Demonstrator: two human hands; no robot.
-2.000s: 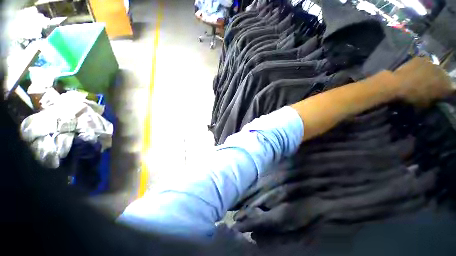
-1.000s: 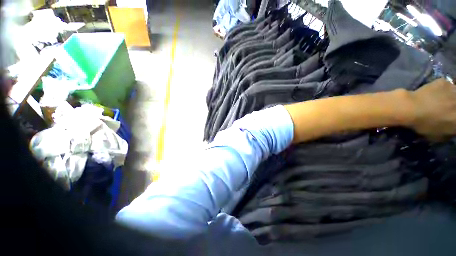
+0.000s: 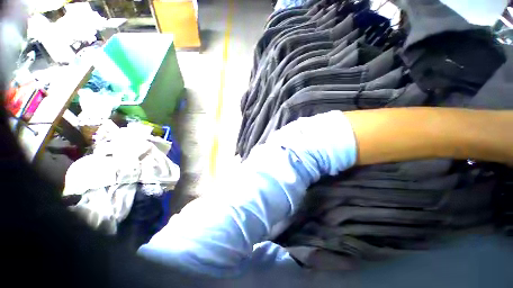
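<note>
Charcoal grey shirts (image 3: 320, 76) hang in a dense row on hangers, from the top centre down to the middle. More grey shirts (image 3: 394, 197) hang packed together below my outstretched arm. My left arm, in a rolled light blue sleeve, reaches across the shirts to the right edge. My left hand is cut off by that edge, so what it touches is hidden. My right hand is not in view. A dark grey garment (image 3: 450, 67) lies or hangs over the row at the upper right.
A green bin (image 3: 163, 79) stands on the floor at the left. Pale cloth (image 3: 121, 169) is heaped over a blue crate (image 3: 174, 152) in front of it. An orange-brown panel (image 3: 177, 23) stands behind. A yellow line (image 3: 221, 95) runs along the floor between bin and shirts.
The view has swung, so bin, crate and shirts appear further right. My left hand, seen earlier at the right side over the shirts, has passed out of the picture.
</note>
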